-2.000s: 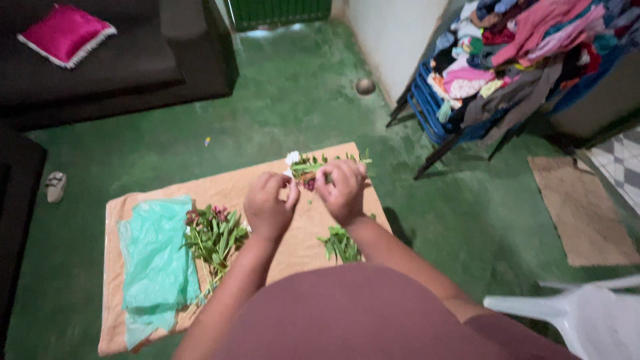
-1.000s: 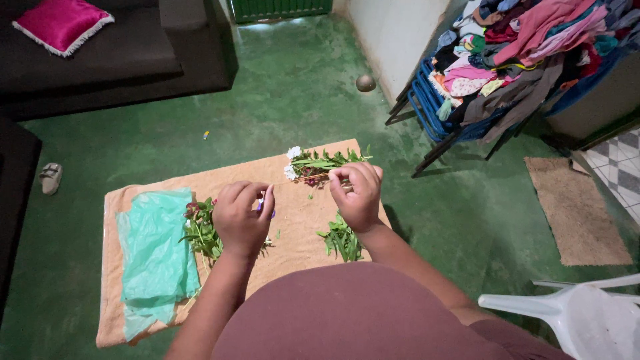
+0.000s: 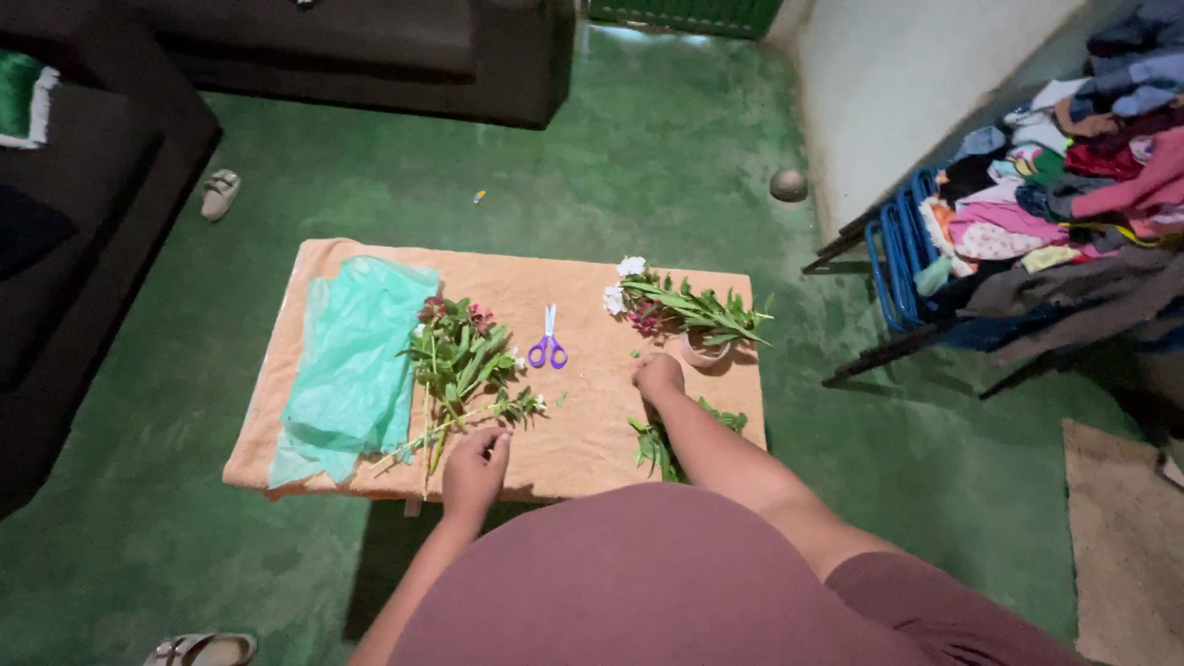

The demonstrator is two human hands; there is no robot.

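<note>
My left hand (image 3: 477, 472) is at the near edge of the towel-covered table (image 3: 592, 453), beside the stems of a bunch of leafy flowers (image 3: 458, 356). Whether its curled fingers touch a stem, I cannot tell. My right hand (image 3: 659, 377) rests low over the towel with fingers bent down, between a small round container (image 3: 705, 350) and some loose green leaves (image 3: 655, 449); its fingertips are hidden. Stems with white and dark pink flowers (image 3: 684, 301) lie at the back right, partly over the container. Purple-handled scissors (image 3: 548, 350) lie mid-table, blades slightly apart.
A green plastic bag (image 3: 356, 370) covers the table's left part. Dark sofas (image 3: 370, 55) stand behind and to the left. Clothes (image 3: 1045, 185) are heaped on blue folded chairs (image 3: 893, 268) at the right. A sandal (image 3: 220, 194) and a mat (image 3: 1124, 536) are on the green floor.
Both hands were raised over the table and are now lower and nearer to it, the left by the stems, the right by the container. The scissors now show whole. The view has shifted left.
</note>
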